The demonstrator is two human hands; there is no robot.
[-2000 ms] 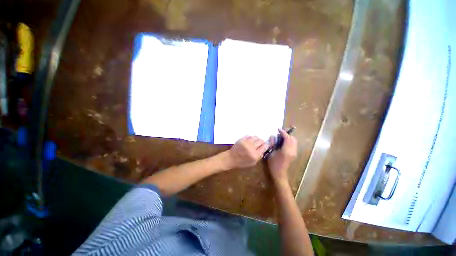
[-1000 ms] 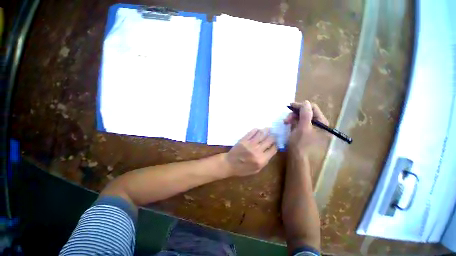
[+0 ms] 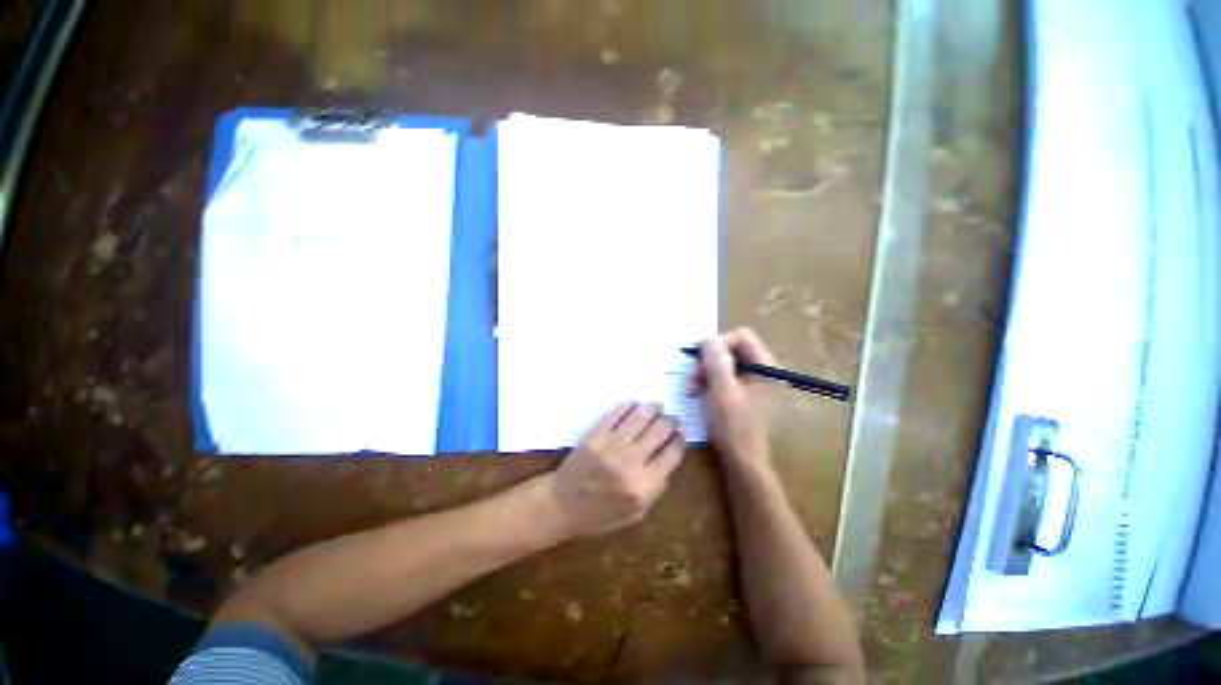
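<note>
A blue clipboard folder (image 3: 474,295) lies open on the brown table, a metal clip (image 3: 338,126) at the top of its left board. White sheets (image 3: 328,295) lie on the left board and a white sheet (image 3: 603,254) on the right board, mostly washed out by glare. Faint lines show near its lower right corner. My left hand (image 3: 619,468) rests with its fingers on that sheet's lower edge, holding nothing. My right hand (image 3: 730,388) holds a black pen (image 3: 803,384), its tip at the sheet's lower right part.
A metal strip (image 3: 870,348) crosses the brown table (image 3: 790,254) right of the folder. Beyond it lies wide white marker paper (image 3: 1085,308) with a grey metal weight with a loop handle (image 3: 1028,495) on it. Another metal rail (image 3: 38,101) shows at the upper left.
The pen, earlier pointing up right from between both hands, now has its tip at the sheet and its body to the right. My left hand stays near the lower edge. The view has shifted.
</note>
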